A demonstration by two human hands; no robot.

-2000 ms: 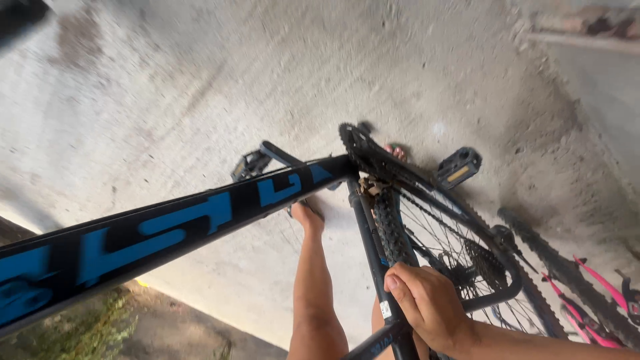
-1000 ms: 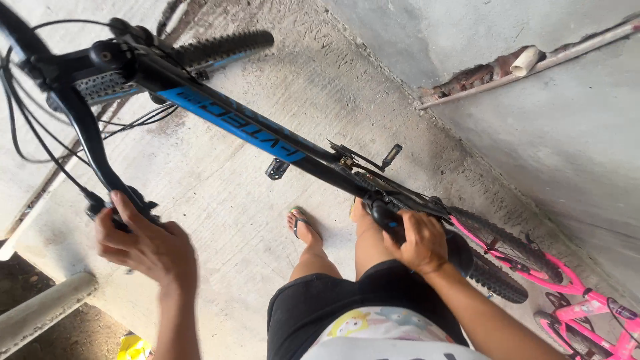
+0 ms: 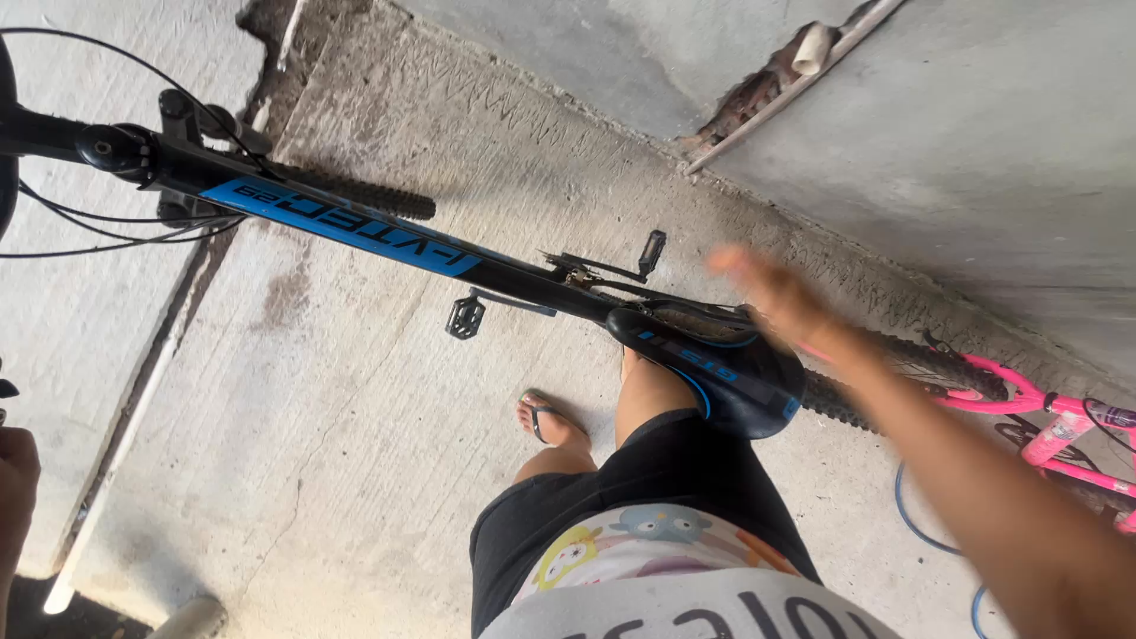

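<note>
A black and blue bicycle frame (image 3: 355,226) runs from the stem at the upper left to a black saddle (image 3: 723,368) in front of my body. My right hand (image 3: 772,288), blurred by motion, is raised just beyond the saddle with its fingers stretched out and nothing seen in it. At the left edge only part of my left hand (image 3: 16,470) shows, its fingers curled near a small dark part cut off by the edge; its grip cannot be made out. Two pedals, one of them the near pedal (image 3: 465,317), stick out from the crank.
A pink bicycle (image 3: 994,390) stands behind at the right, with a thin blue hose or cable (image 3: 914,519) on the floor. The concrete wall (image 3: 958,151) with a pipe borders the far side. A groove with a white pipe (image 3: 115,470) crosses the floor at left.
My right hand has come off the saddle and moved up beyond it. My left hand, seen at the handlebar one second ago, is now mostly out of view at the left.
</note>
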